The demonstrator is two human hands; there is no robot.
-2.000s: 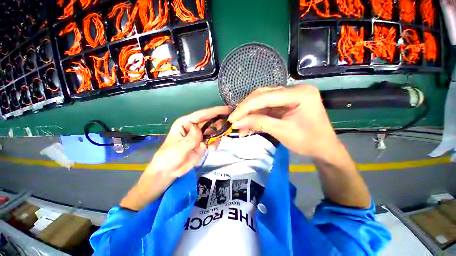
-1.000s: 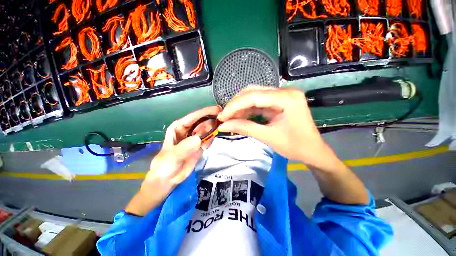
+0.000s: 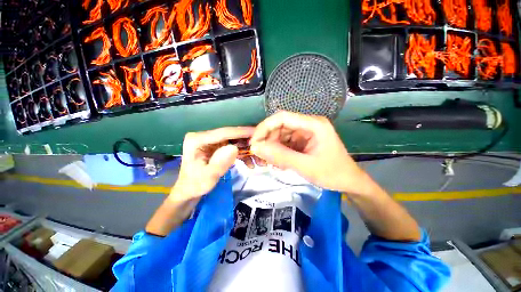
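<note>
My left hand (image 3: 208,159) and my right hand (image 3: 303,145) meet in front of my chest, fingertips close together. Between them they hold a small dark ring housing with orange wire (image 3: 244,152), mostly hidden by the fingers. The round grey disc with many small holes (image 3: 305,85) lies flat on the green bench (image 3: 303,25) just beyond my hands. The black electric screwdriver (image 3: 431,117) lies on the bench to the right, its thin tip pointing left towards the disc.
A black tray with orange wire loops (image 3: 171,98) is at the back left, and another with orange bundles (image 3: 423,85) at the back right. A ring-part tray (image 3: 54,122) is at far left. A black strap with metal clip (image 3: 149,165) and the driver cable (image 3: 400,157) are at the bench edge.
The view has shifted, so the bench things appear further right. The ring, visible between my fingers before, is now mostly covered, and my left fingers are closer to my right ones.
</note>
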